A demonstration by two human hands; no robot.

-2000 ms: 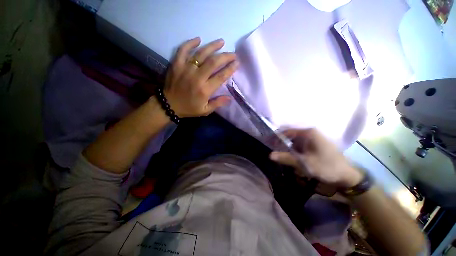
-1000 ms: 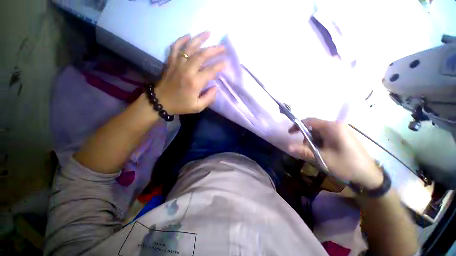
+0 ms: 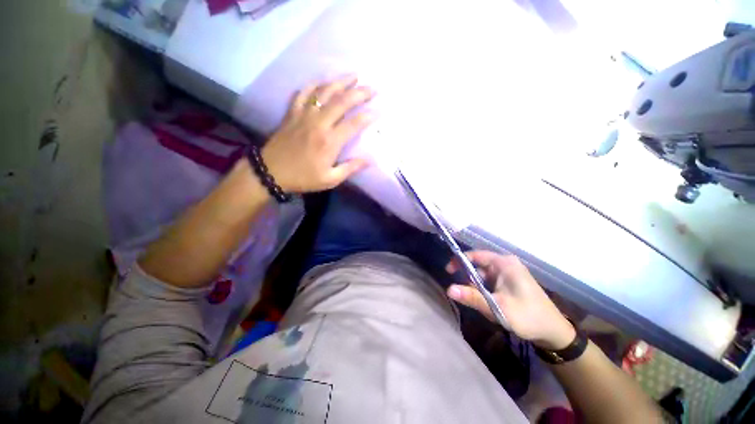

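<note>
A pale lilac garment panel (image 3: 290, 70) lies on the white table, much of it washed out by the lamp. My left hand (image 3: 323, 137) rests flat on it, fingers spread, holding nothing. My right hand (image 3: 517, 298) holds the tailor's shears (image 3: 451, 240) at the table's front edge. The blades look closed and point up and left, the tips over the panel's near edge, a little right of my left hand. Any slit near the tips is lost in the glare.
The sewing machine head (image 3: 695, 108) stands at the right. Lilac and magenta cloth (image 3: 145, 190) hangs in a pile left of my lap. Magenta scraps (image 3: 223, 7) lie at the far left table edge. The table's front edge (image 3: 579, 290) runs down to the right.
The panel has shifted left under my left hand, uncovering the table's front edge at right. The shears and my right hand have moved down and slightly left. The long opening seen earlier no longer shows.
</note>
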